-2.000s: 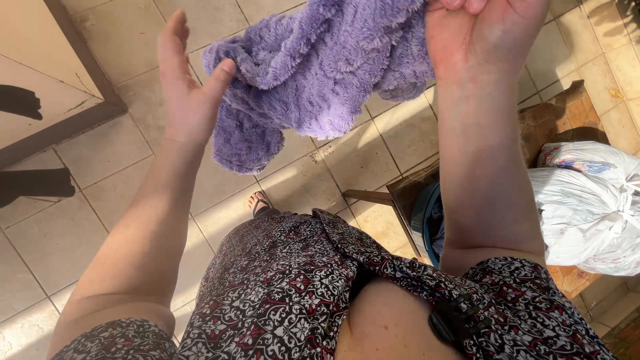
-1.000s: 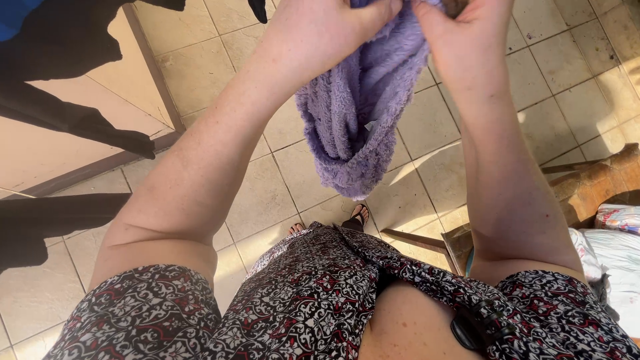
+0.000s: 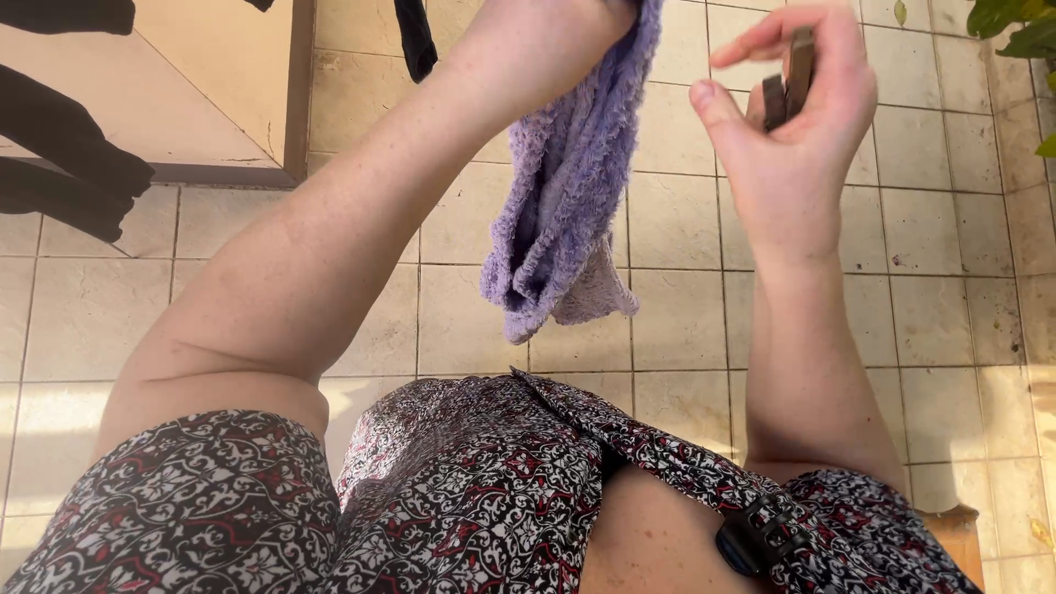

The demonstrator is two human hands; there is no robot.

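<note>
A purple fluffy garment or cloth (image 3: pixel 569 198) hangs down from my left hand (image 3: pixel 553 49), whose fingers are cut off by the top edge of the view. My right hand (image 3: pixel 792 124) is raised to the right of the cloth, apart from it. Dark brown clothespins (image 3: pixel 796 74), apparently two, rest in its palm under curled fingers, while the thumb and index finger are spread apart.
Dark garments (image 3: pixel 66 148) hang at the upper left, in front of a pale ledge with a brown edge (image 3: pixel 295 99). A narrow dark strip of fabric (image 3: pixel 414 37) hangs near the top. Green leaves (image 3: pixel 1019 29) show at upper right, and a wooden corner (image 3: pixel 953 528) at lower right.
Both hands were together at the top of the purple cloth one second ago; now my right hand is away from it on the right. The view has shifted, and the white bag is out of sight.
</note>
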